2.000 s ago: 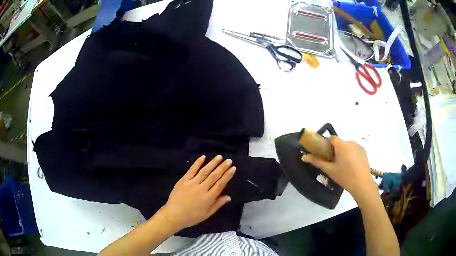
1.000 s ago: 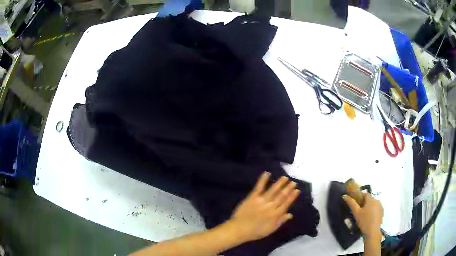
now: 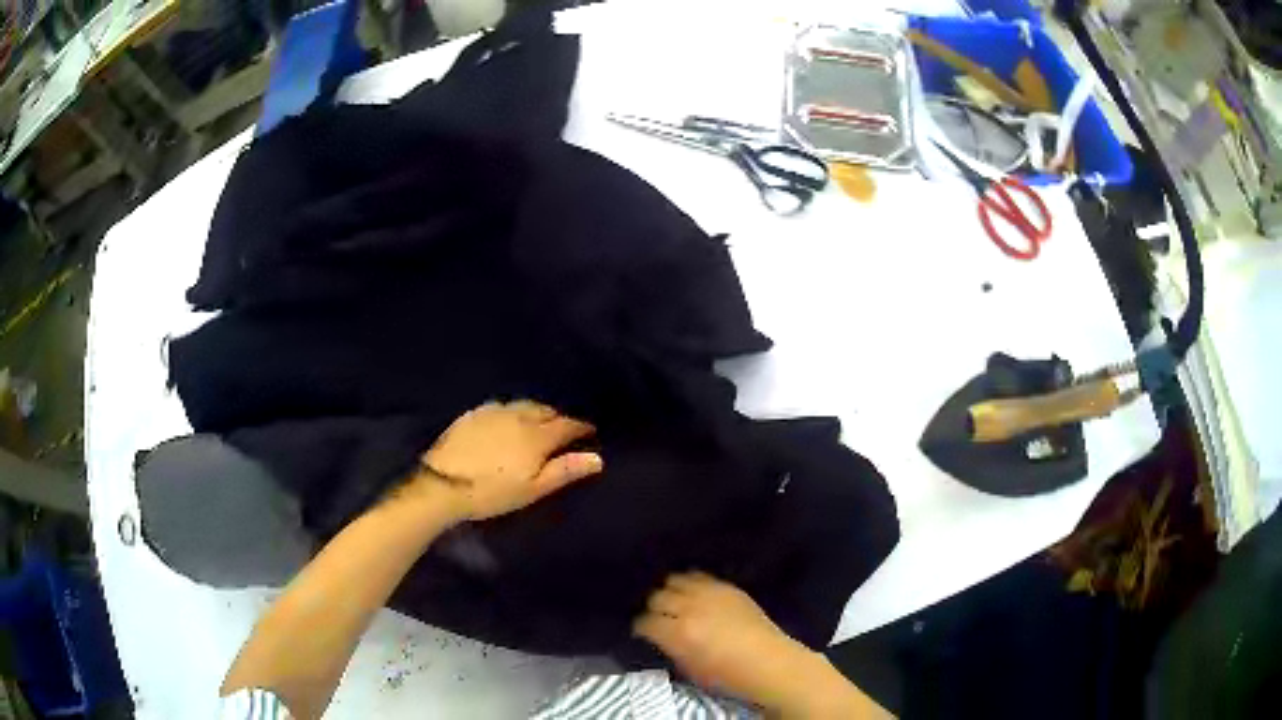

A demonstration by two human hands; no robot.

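Observation:
A large black garment piece (image 3: 422,281) lies rumpled across the white table. The rounded grey end of a padded board (image 3: 218,509) shows from under it at the left. My left hand (image 3: 506,457) is on the middle of the cloth, fingers bent, with some cloth at the thumb and fingertips. My right hand (image 3: 696,619) is at the cloth's near edge, fingers curled down on it; the fingertips are partly hidden. The steam iron (image 3: 1005,429) stands on the table at the right, its wooden handle untouched, tip pointing left.
Tailor's shears (image 3: 759,158), a metal tray (image 3: 851,99), a small yellow-orange piece (image 3: 852,180) and red-handled scissors (image 3: 1015,218) lie at the far right beside a blue bin (image 3: 1104,148). A black hose (image 3: 1188,253) hangs at the right. A small ring (image 3: 128,530) lies at the left edge.
My right hand has let go of the iron and moved left onto the cloth. My left hand has moved left and its fingers have bent. The cloth has shifted, with more of the grey board showing.

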